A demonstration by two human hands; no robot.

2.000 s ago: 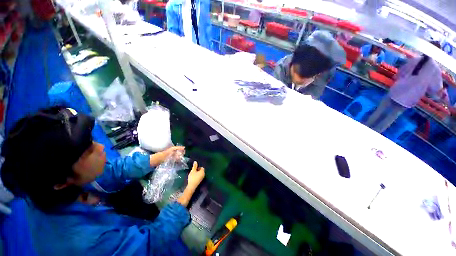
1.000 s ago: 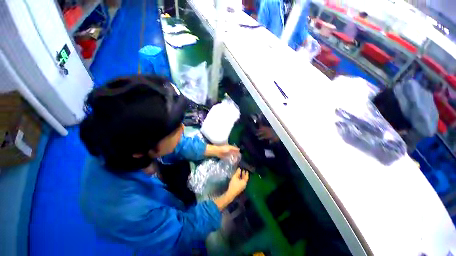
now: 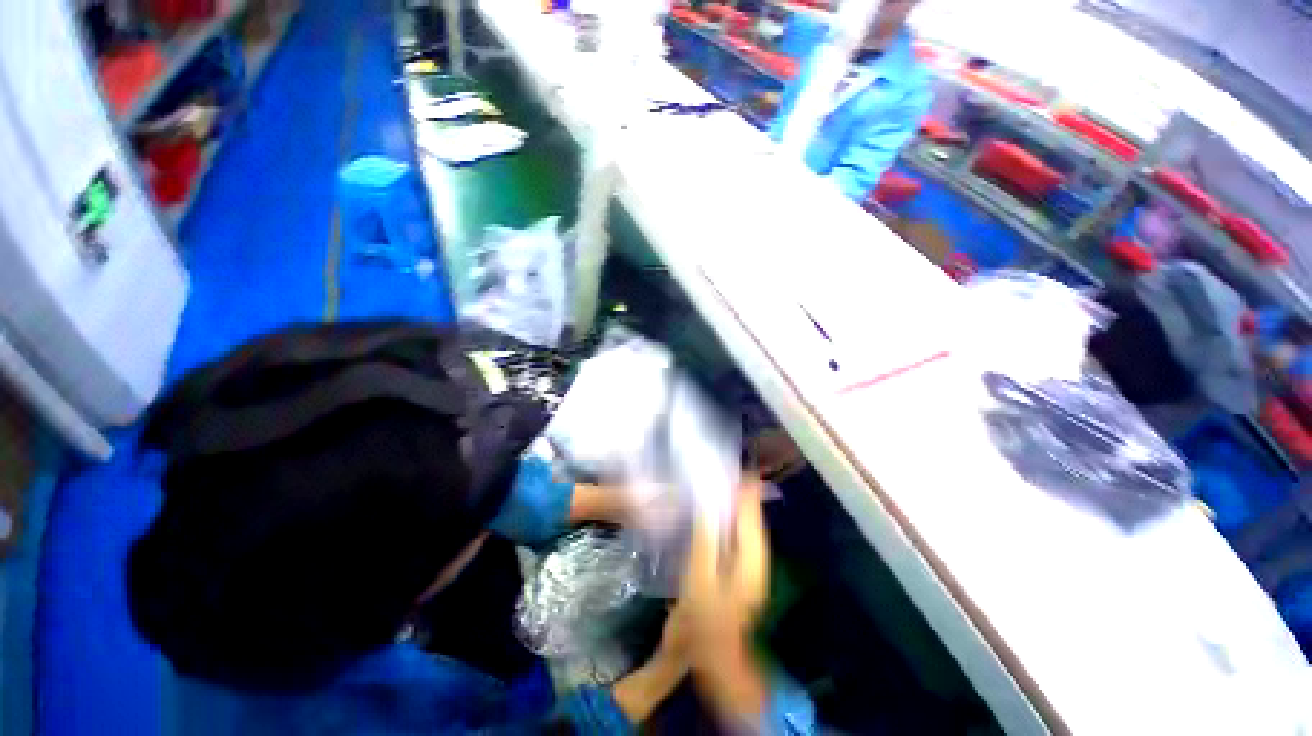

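Observation:
A blurred hand [image 3: 731, 568] with a blue cuff reaches up from the bottom edge, and I take it as my left hand. It meets a pale, blurred sheet or bag [image 3: 698, 446]; whether it grips this is unclear. My right hand is not in view. Beside it, a seated neighbour's hands are near a crinkled clear bag [image 3: 576, 590]. A white bulging bag [image 3: 612, 403] lies just beyond them.
A white raised shelf [image 3: 892, 360] runs diagonally on the right, bearing a bagged black part [image 3: 1086, 446] and a thin dark stick [image 3: 817, 328]. The neighbour's dark cap [image 3: 310, 489] fills the lower left. Another person stands across the bench.
The view has swung left and then shifted slightly. A blurred hand has come in from the bottom, with a pale blurred item at its fingers. The neighbour's head is lower in view.

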